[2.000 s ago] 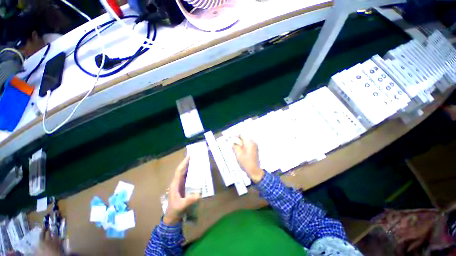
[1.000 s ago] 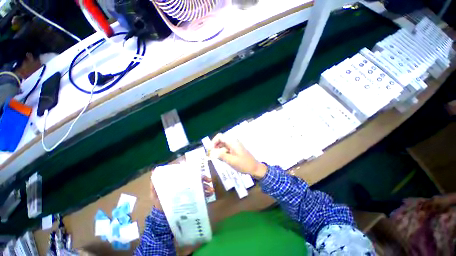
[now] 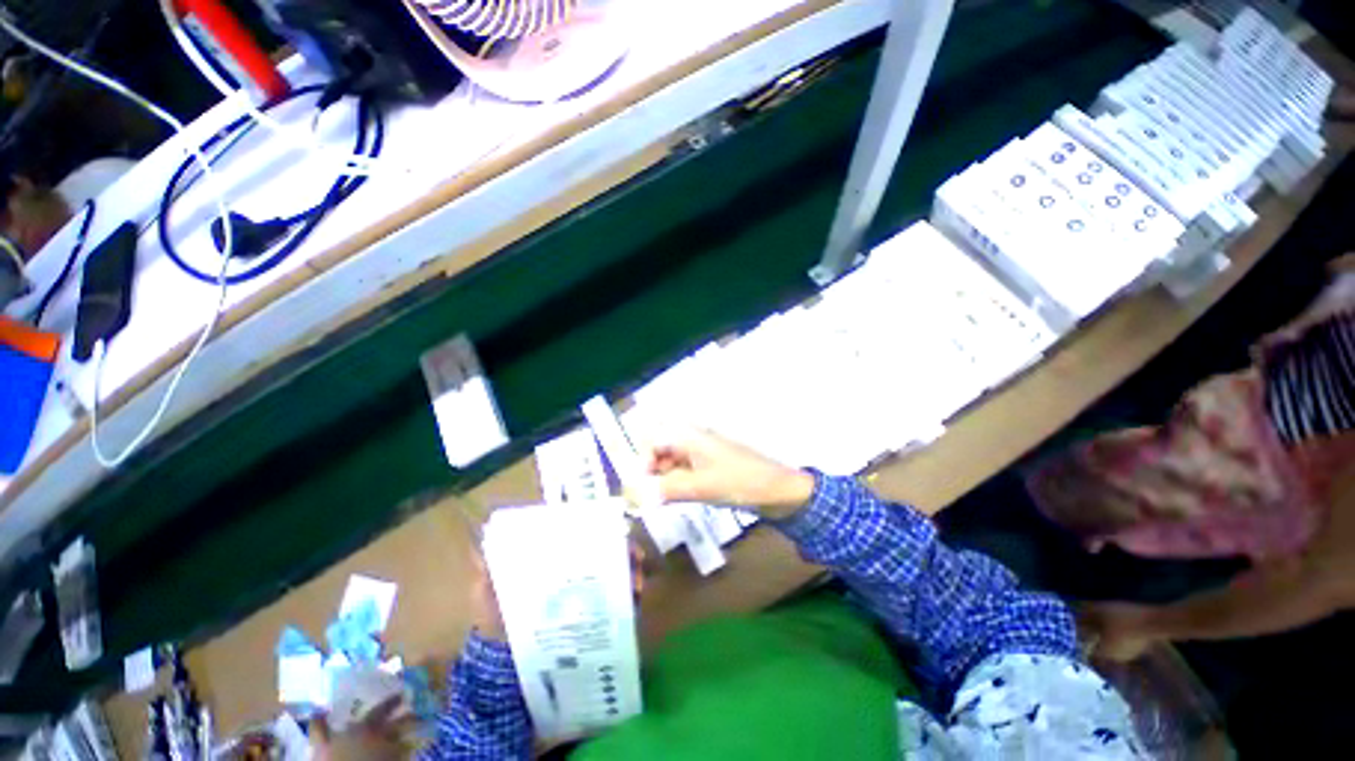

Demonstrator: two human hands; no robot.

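My left hand (image 3: 485,598) is mostly hidden behind a wide white printed box or stack (image 3: 572,625) that it holds upright near my body; fingertips show at its right edge. My right hand (image 3: 710,473) pinches the side of a slim white product box (image 3: 617,443), with fingertips together. Another white box with small dark icons (image 3: 569,465) lies just behind the held one. Long overlapping lined-up boxes (image 3: 847,364) run from beside my right hand to the upper right.
A single box (image 3: 464,402) lies on the green belt (image 3: 335,446). Blue and white packets (image 3: 354,636) lie at the lower left, with another person's hand (image 3: 364,732) beside them. A metal post (image 3: 884,141) stands behind the box row. Another person's patterned clothing (image 3: 1174,461) shows at right.
My left hand has gone behind the wide printed piece, which was not held two seconds ago. My right hand has moved onto the slim box. Another person's hand has come to the packets.
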